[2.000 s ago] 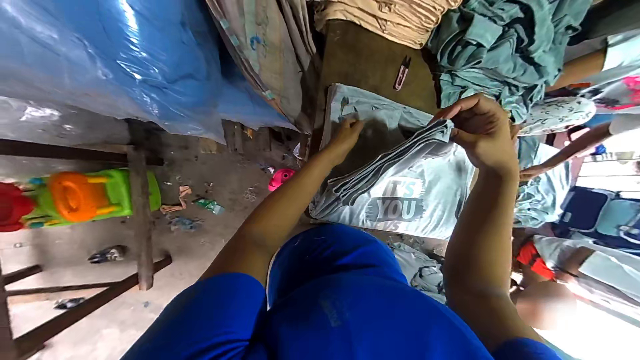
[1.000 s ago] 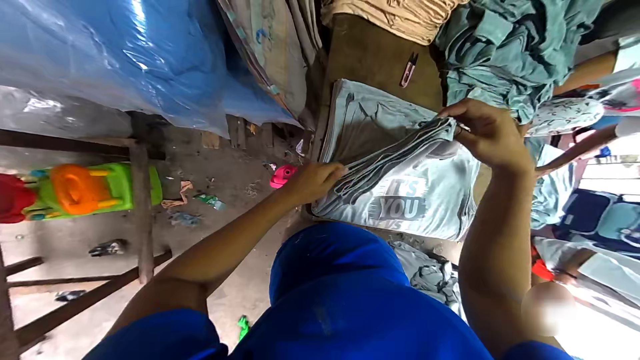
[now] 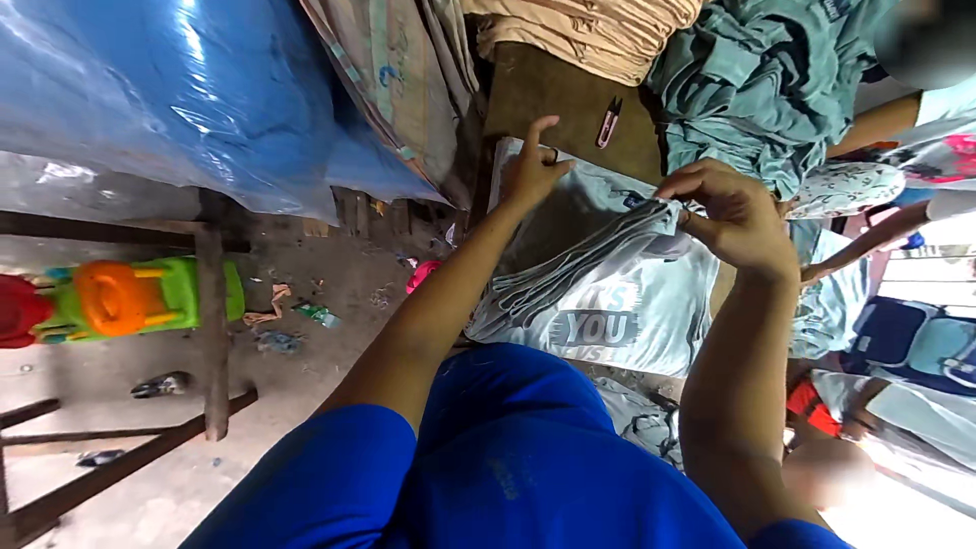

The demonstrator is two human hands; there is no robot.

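A stack of pale grey-green printed T-shirts (image 3: pixel 663 305) lies on a brown table in front of me. My right hand (image 3: pixel 724 217) pinches the gathered collar edges of several shirt layers, which are lifted and folded back in a bunch. My left hand (image 3: pixel 537 168) is raised over the far left part of the stack, thumb and index finger apart, holding nothing. Beyond the stack lies a pair of pink thread snips (image 3: pixel 608 122), touched by neither hand.
Peach folded garments (image 3: pixel 595 34) and a heap of green garments (image 3: pixel 755 91) lie at the back. Blue plastic-wrapped bundles (image 3: pixel 252 91) stand left, above a wooden frame (image 3: pixel 212 328). Other people sit at the right. Grey cloth (image 3: pixel 637 415) lies below the table's near edge.
My left hand has let go of the shirt layers' near-left edge and moved up over the far left of the stack. My right hand keeps its pinch at the collars.
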